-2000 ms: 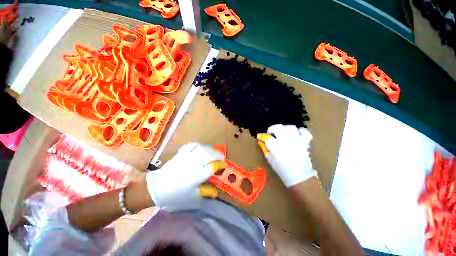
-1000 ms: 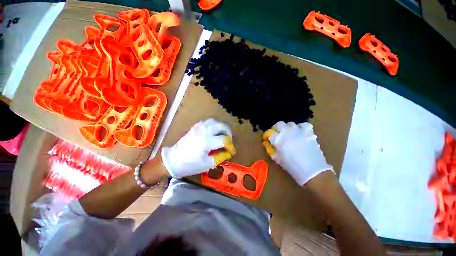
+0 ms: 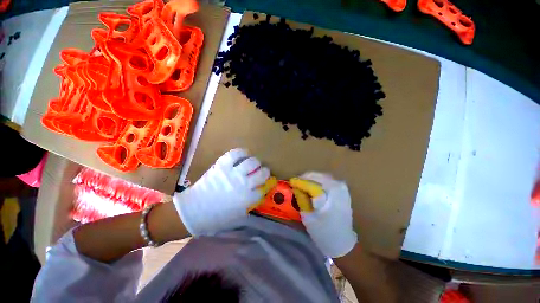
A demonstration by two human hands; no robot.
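Note:
An orange controller shell lies at the cardboard's front edge, close to my body, with its middle holes showing. My gloved left hand grips its left end. My gloved right hand has its yellow fingertips on the right end, covering it. Whether a small black part is between my fingers cannot be seen. The heap of small black parts lies on the cardboard sheet beyond my hands.
A pile of loose orange shells lies on the left cardboard. Bagged shells show in the carton at lower left. The green conveyor runs along the back with orange shells on it. More orange shells are cut off at the right edge.
My right hand has moved from the black heap's near edge down to the shell's right end. My left fingers are now on the shell's left end. The view has shifted.

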